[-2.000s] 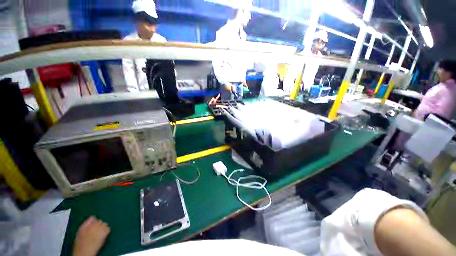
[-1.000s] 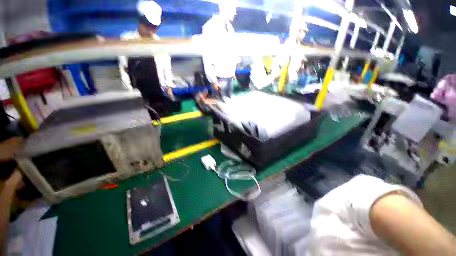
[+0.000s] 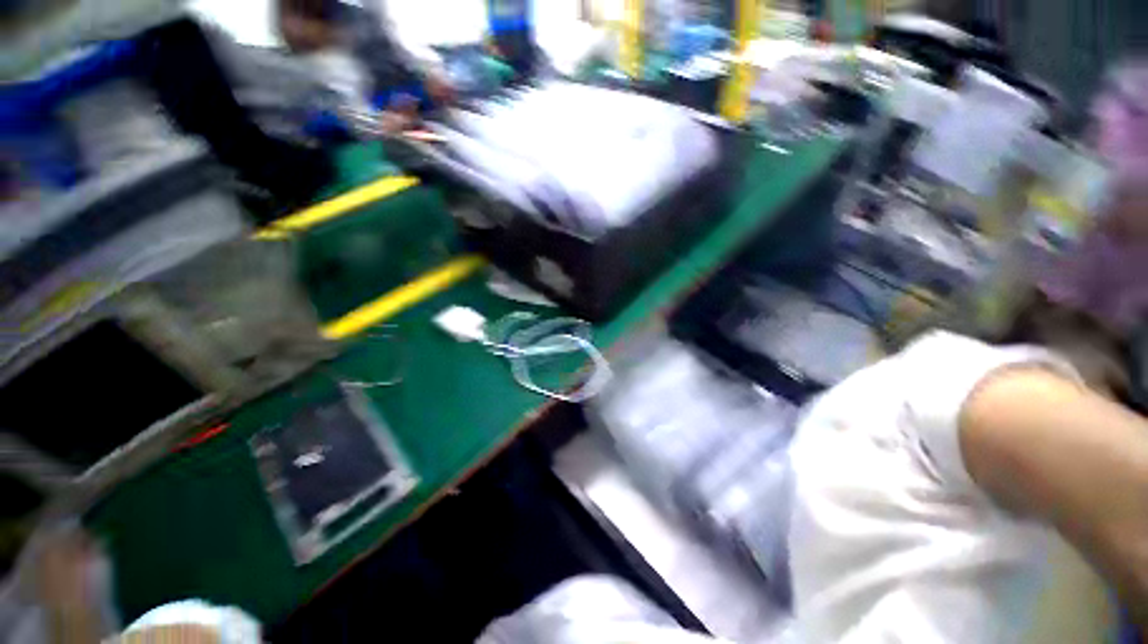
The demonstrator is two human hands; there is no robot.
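The dark flat plate [image 3: 346,447] with a silver frame and slotted end lies on the green bench, with a small white bit on it. No hand touches it. My left hand [image 3: 69,585] seems to be the blurred skin-coloured shape at the lower left edge; its fingers cannot be made out. A white cuff shows beside it at the bottom. My right sleeve and forearm reach out at the right, but the right hand is out of the picture. A white charger [image 3: 460,323] with a coiled white cable lies right of the plate.
A large grey tester [image 3: 246,302] stands at the left, with a small orange-red stick [image 3: 202,435] before it. A black bin [image 3: 642,258] holds whitish sheets. Whitish bagged sleeves [image 3: 692,434] are stacked below the bench edge. People are partly visible behind and at the right.
The view has tilted down and turned right, so bench things sit higher and further left. The left hand shows low at the left edge, blurred. The plate and charger keep their places on the bench.
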